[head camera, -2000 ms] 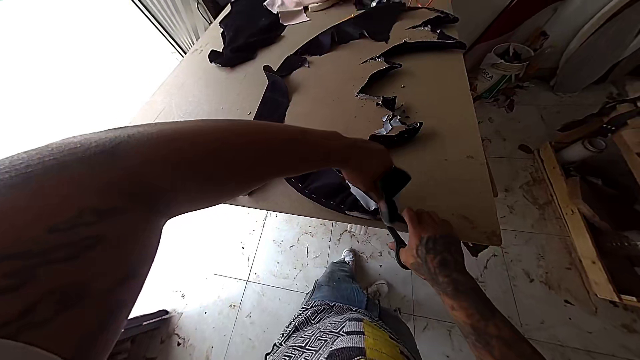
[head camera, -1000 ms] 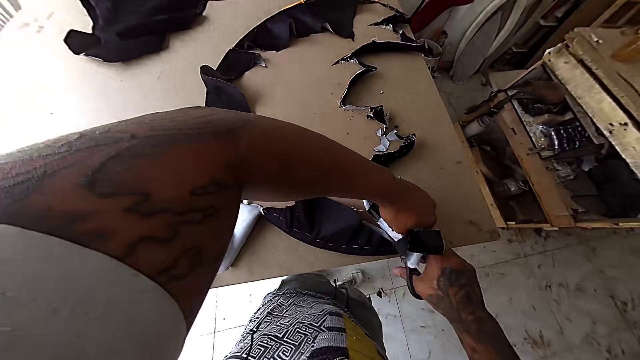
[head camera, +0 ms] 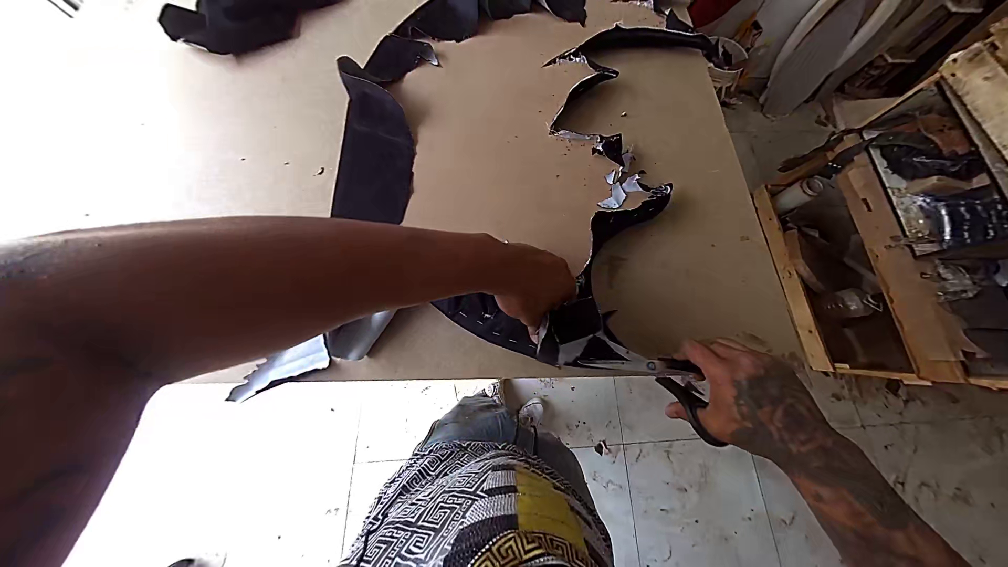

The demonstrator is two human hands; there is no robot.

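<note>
My left hand [head camera: 539,287] grips the dark stitched material [head camera: 492,324] near the table's front edge; its fingertips are partly hidden. My right hand [head camera: 728,390] holds scissors [head camera: 689,409] by their black handles. Their blades point left, at the piece of dark material just beside my left hand, and the blade tips are hard to make out. A narrow dark cut strip [head camera: 630,220] curves up from there, with pale torn scraps [head camera: 622,189] at its upper end. A wider dark strip [head camera: 374,150] lies farther left on the tan table [head camera: 488,150].
More dark material [head camera: 236,24] lies at the table's far left. A silvery-backed piece [head camera: 287,366] overhangs the front edge. To the right, on the tiled floor, stands a wooden crate [head camera: 795,291] with mixed scraps. A bucket [head camera: 726,63] is beyond the table's right edge.
The view has shifted. My left hand stays at the dark material and my right hand keeps hold of the scissors, which now extend farther to the right of my left hand.
</note>
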